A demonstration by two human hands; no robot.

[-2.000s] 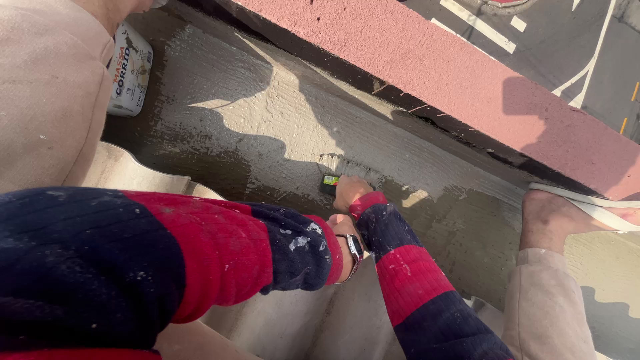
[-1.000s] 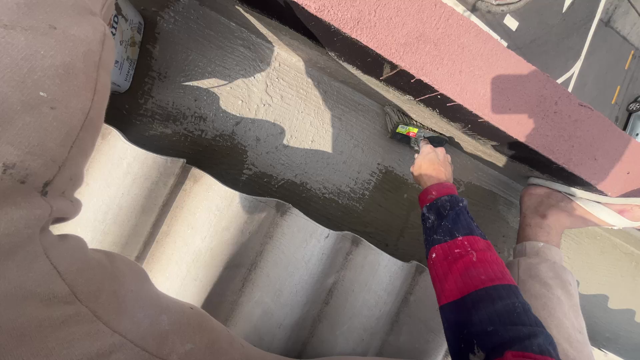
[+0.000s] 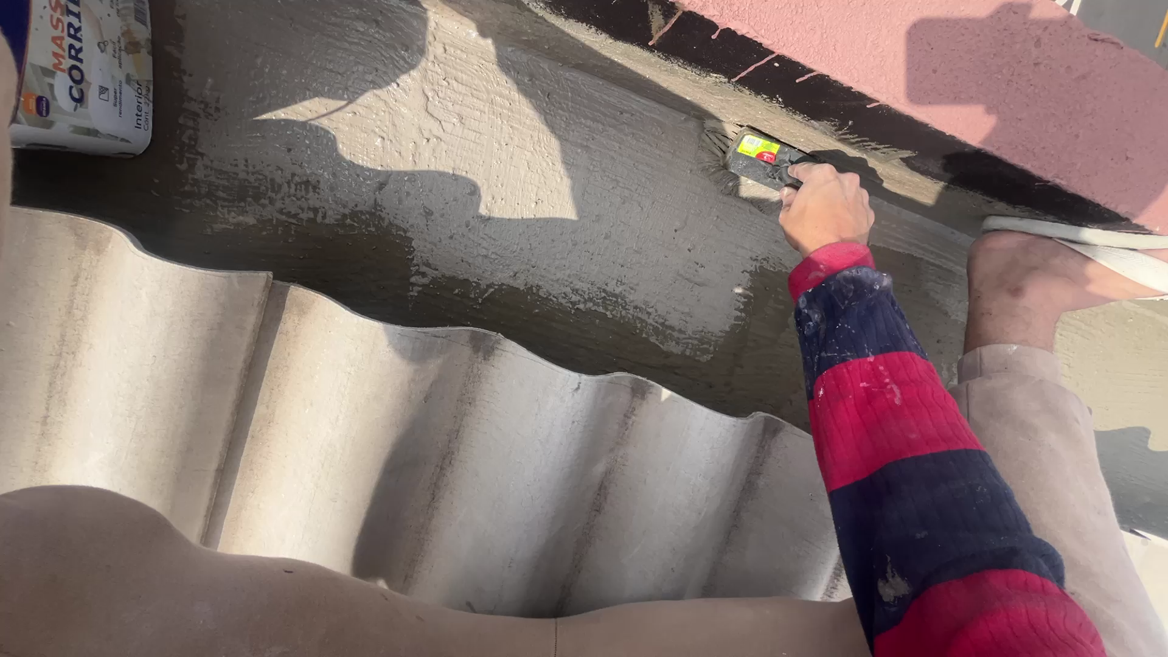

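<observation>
My right hand [image 3: 826, 208] is closed around the dark handle of a wide brush [image 3: 762, 157], whose block bears a yellow and red sticker. The bristles touch the wet grey coating [image 3: 630, 192] on the concrete gutter, close to the foot of the pink parapet. Ridged strokes mark the coating, and its lower edge is ragged against darker, uncoated concrete [image 3: 584, 319]. My left hand is out of the frame.
A printed plastic bucket [image 3: 87, 78] stands at the upper left. Corrugated roof sheets [image 3: 438, 456] run along the near side. The pink parapet [image 3: 1031, 82] borders the far side. My foot in a white flip-flop [image 3: 1022, 265] is at the right.
Two seconds ago both arms reached over the gutter; the left one is now gone from view. My right hand has moved the brush toward the parapet's foot. The view has shifted nearer.
</observation>
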